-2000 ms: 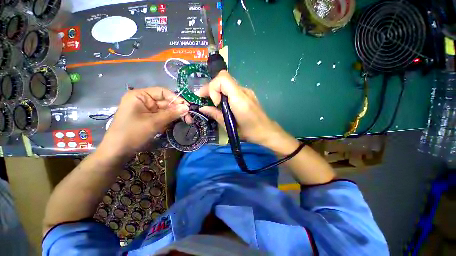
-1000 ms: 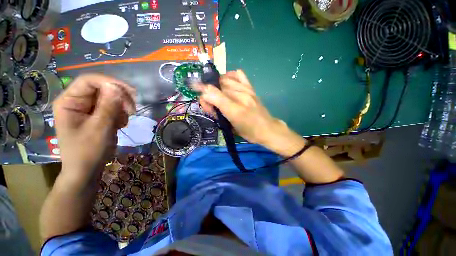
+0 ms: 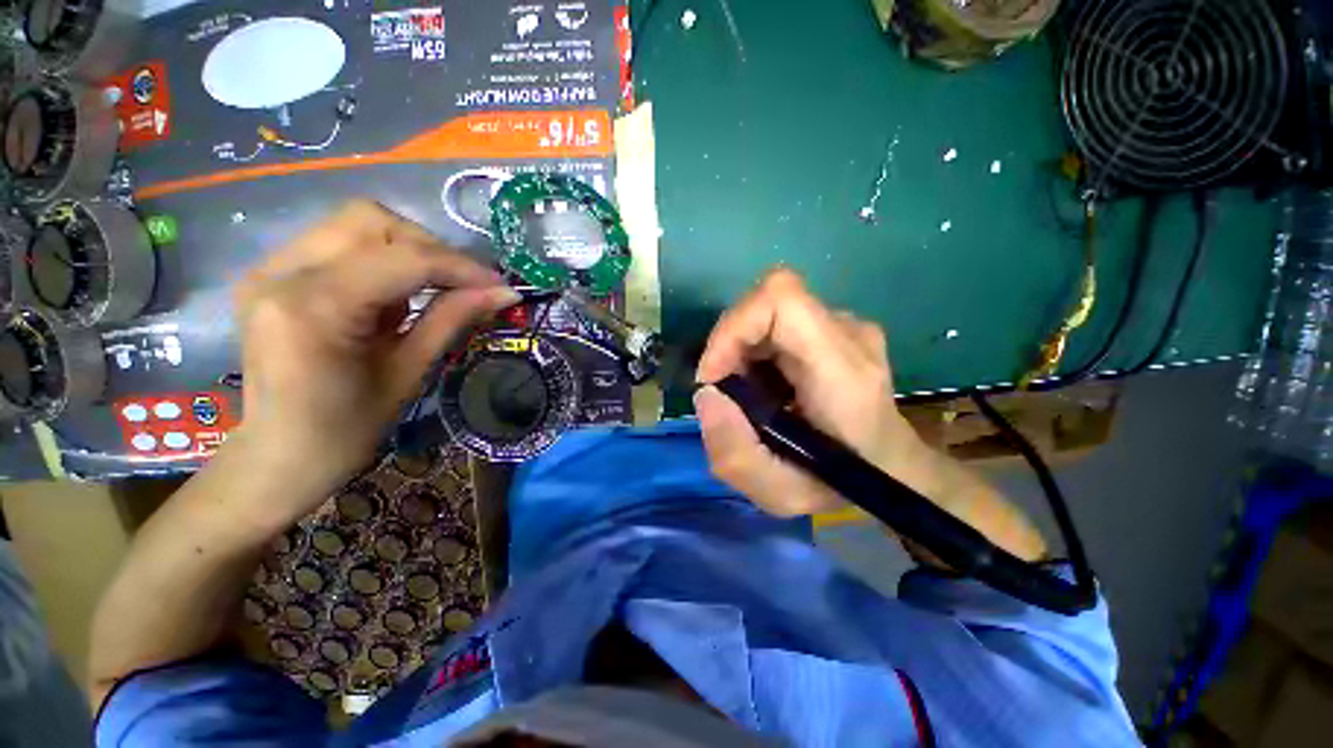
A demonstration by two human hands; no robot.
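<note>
A green ring circuit board [image 3: 515, 241] lies on the printed packaging sheet [image 3: 366, 161]. A round cylindrical unit [image 3: 512, 398] with a dark face sits just below it, joined by thin wires. My right hand [image 3: 797, 387] holds the soldering iron [image 3: 892, 504] by its black handle. Its metal barrel points left, with the tip at the wires between board and unit. My left hand [image 3: 366, 329] pinches a thin black lead near the tip, at the board's lower edge. Whether the tip touches the joint cannot be told.
Rows of cylindrical units [image 3: 91, 266] stand at the left. An open carton of units [image 3: 366, 577] is below the bench edge. A tape roll [image 3: 965, 27] and a black fan [image 3: 1170, 81] are at the back right, with cables hanging down.
My left hand has come back to the wires with a black lead. My right hand has moved right and down, and the iron has swung from pointing away to pointing left at the wires.
</note>
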